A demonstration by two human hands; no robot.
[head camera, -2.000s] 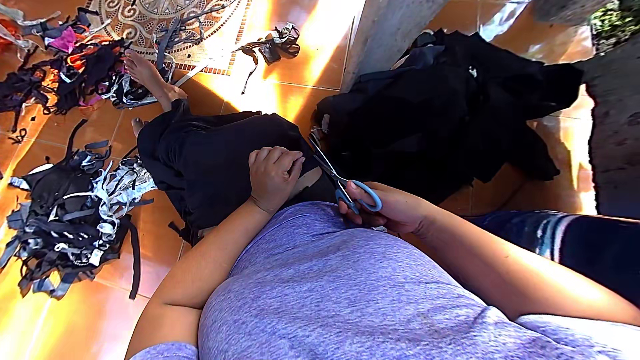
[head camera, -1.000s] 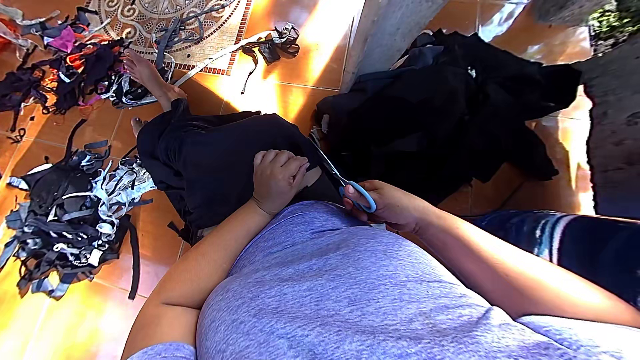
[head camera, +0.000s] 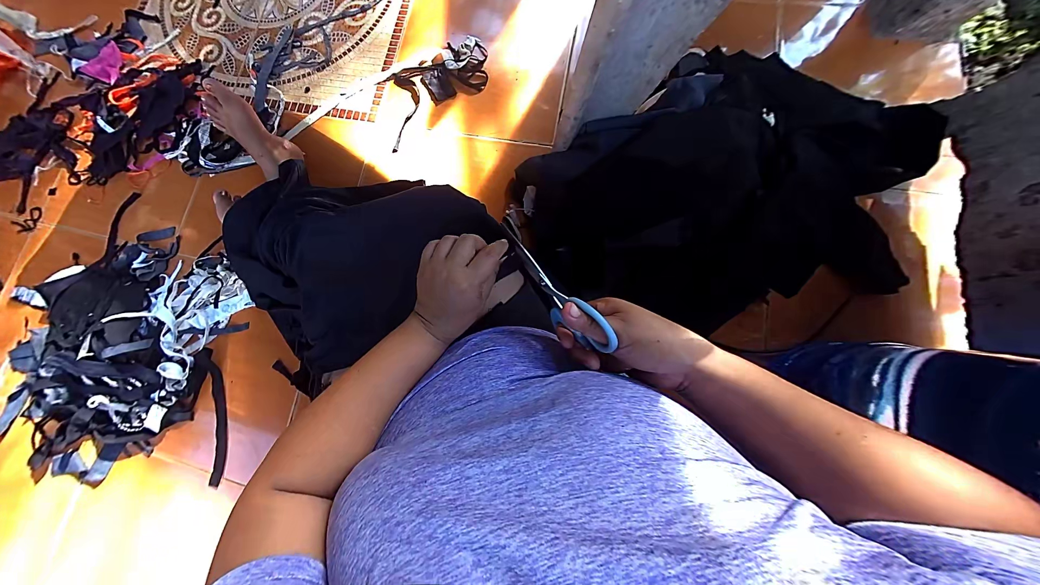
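My right hand (head camera: 630,337) grips a pair of scissors (head camera: 548,284) by their light blue handles, the metal blades pointing up and left along the edge of a black cloth (head camera: 366,236). That cloth is spread over my lap and leg. On top of it rests my left hand (head camera: 459,284), its fingers curled near the blades; whether they pinch the fabric cannot be told. Just right of the blade tips starts a large heap of black garments (head camera: 674,187) on the floor.
On the orange tiled floor (head camera: 260,414) at left lies a pile of black, grey and white fabric strips (head camera: 122,349). Above it is another pile with pink and orange scraps (head camera: 106,114). My bare foot (head camera: 244,122) is beside a patterned mosaic (head camera: 276,41). A concrete post (head camera: 626,57) stands behind the heap.
The scissors' handles, spread apart two seconds ago, are now closer together. My left hand has stayed on the black cloth in about the same place.
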